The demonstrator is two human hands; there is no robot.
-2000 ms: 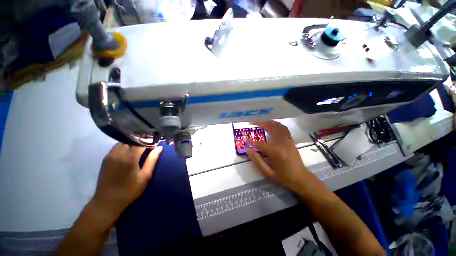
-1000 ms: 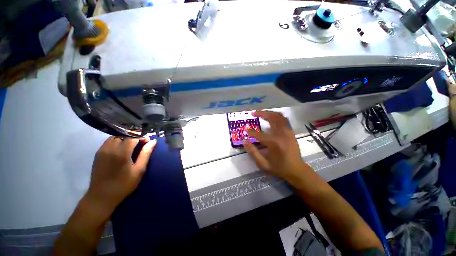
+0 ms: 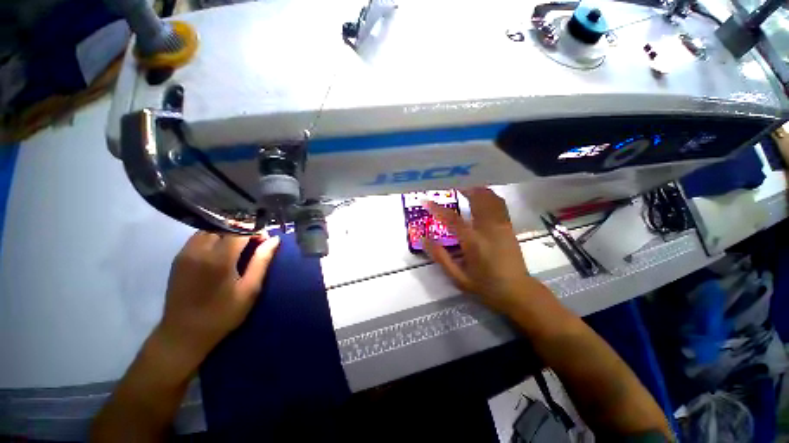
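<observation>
A navy-blue fabric panel [image 3: 281, 346] runs from under the needle area down over the table's front edge. My left hand [image 3: 212, 281] grips its left edge between thumb and fingers, close to the presser foot, which the machine head mostly hides. A smartphone [image 3: 417, 227] with a lit pink-purple and white screen lies flat under the machine arm. My right hand [image 3: 486, 251] is over the phone's right side, fingers spread, fingertips at the screen; it holds nothing. Whether a fingertip touches the glass is unclear.
The white sewing machine arm [image 3: 415, 112] spans the view above both hands. Dark thin tools [image 3: 573, 247] and a red item lie right of the phone, near a coiled black cord [image 3: 666, 210]. A grey printed ruler [image 3: 415, 336] edges the table. Fabric and bags are at lower right.
The view has shifted slightly. My right hand's fingers have moved over the phone screen, with one finger now further up and left. My left hand keeps its grip at the fabric edge.
</observation>
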